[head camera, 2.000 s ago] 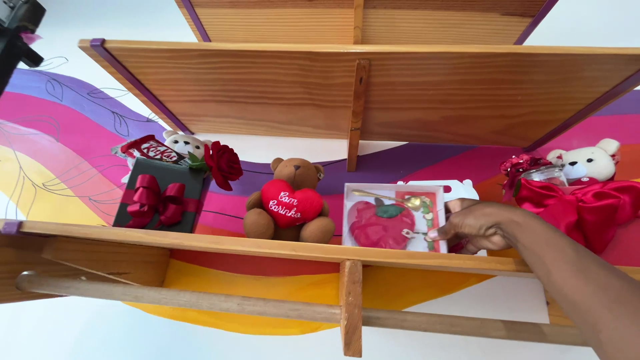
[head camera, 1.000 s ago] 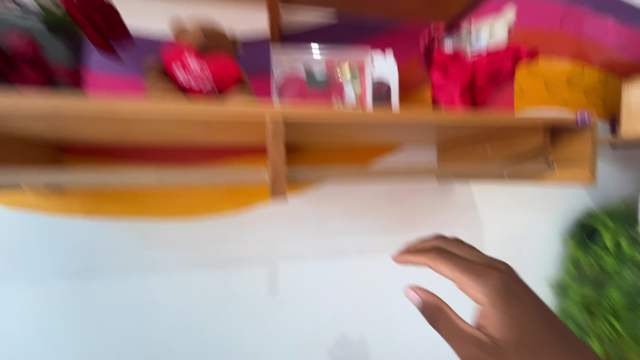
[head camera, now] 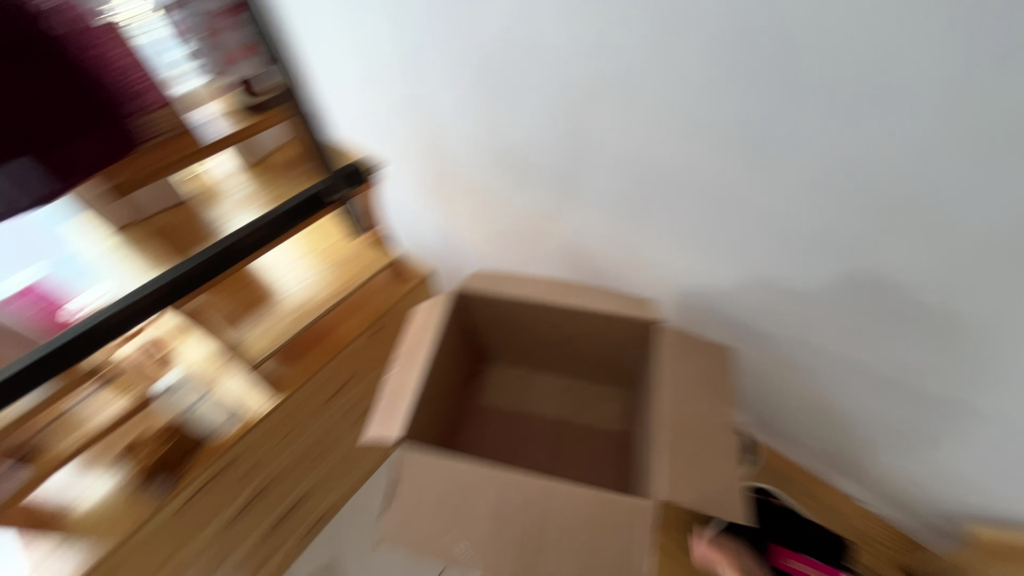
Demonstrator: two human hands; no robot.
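Observation:
An open cardboard box stands in the lower middle of the blurred head view, its flaps folded outward and its visible inside bare. At the bottom edge, just right of the box's front flap, a small blurred part of a hand shows, likely my right hand. It is nearest to a black and pink item; whether it touches or holds that item cannot be told. My left hand is not in view.
A pale wall rises behind the box. To the left are a black-framed mirror with blurred reflections and a wooden plank surface. Dark red cloth shows at the upper left.
The view has swung far away from the shelf with the teddy bear and gifts. My right hand, earlier at the clear-fronted box and then off it with fingers apart, now barely shows.

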